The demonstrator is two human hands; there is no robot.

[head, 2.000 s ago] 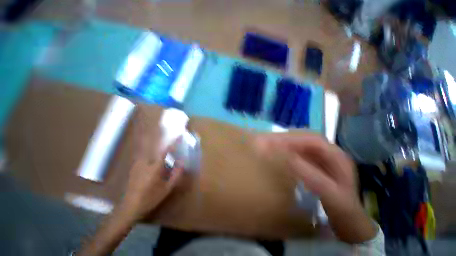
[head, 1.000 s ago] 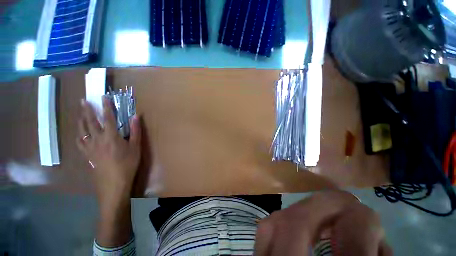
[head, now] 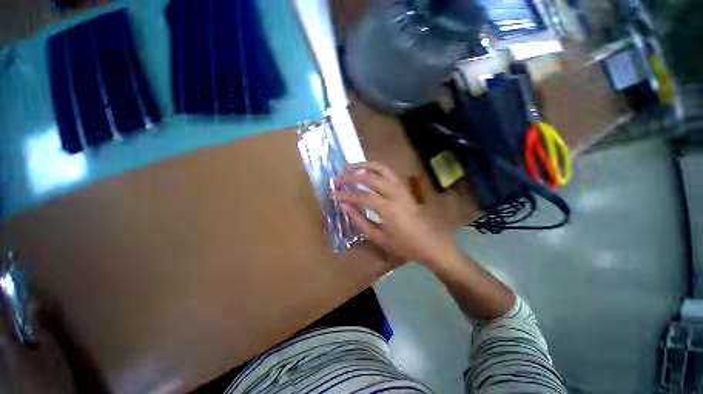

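Note:
My right hand (head: 385,212) rests with spread, bent fingers on the right side of a pile of loose silver ribbon (head: 322,181) and over the white strips (head: 348,142) beside it. Whether its fingers grip anything cannot be told. My left hand (head: 38,358) is dark, blurred and cut off at the lower left edge, next to another bundle of silver ribbon (head: 15,300). Its fingers are not clear. Two dark navy cell stacks (head: 100,85) with pale lines lie on the pale green-blue mat (head: 100,165) at the upper left.
A grey round machine (head: 393,58) stands at the top centre. Right of the ribbon are a small orange-brown piece (head: 416,189), a yellow sponge (head: 447,169) in a black holder, red and yellow handles (head: 549,156) and a coiled black cable (head: 509,215). The brown bench (head: 200,254) ends at the front.
The view has swung to the right and tilted. My right hand has moved from near my lap onto the right ribbon pile. My left hand now shows only at the lower left edge.

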